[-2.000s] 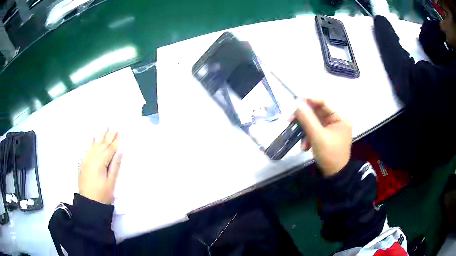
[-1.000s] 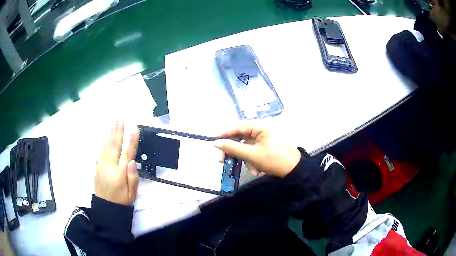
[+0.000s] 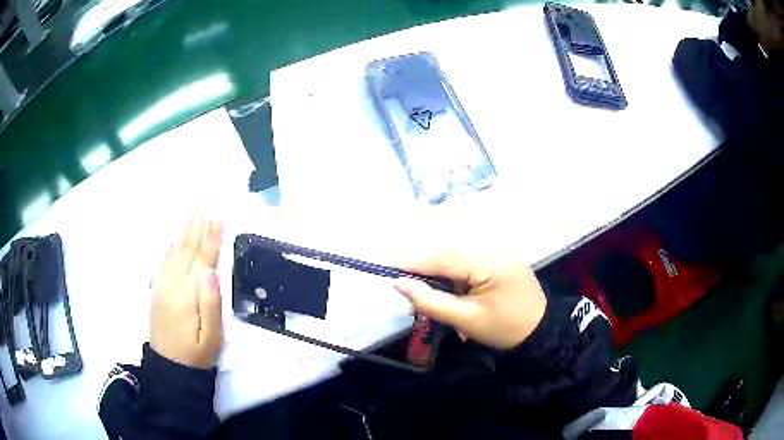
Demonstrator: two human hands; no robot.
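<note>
My right hand (image 3: 477, 296) holds a black phone middle frame (image 3: 288, 284) by its right end, tilted above the white sheet near the front edge. My left hand (image 3: 187, 292) lies flat at the frame's left end, with a small gap between them; its fingers are together and nothing shows in it. Whether an empty bag lies under it I cannot tell. A bagged frame (image 3: 430, 129), hazy grey-blue with a black triangle mark, lies on the white board behind.
A stack of bare frames (image 3: 586, 56) lies at the back right. More black frames (image 3: 43, 301) lie at the far left. Another person's dark sleeve (image 3: 705, 94) is at the right. A red stool (image 3: 645, 284) stands below the table edge.
The bagged frame was let go on the board. My right hand now holds a bare frame beside my left hand. Since one second ago the frame has tilted and moved slightly away from my left palm.
</note>
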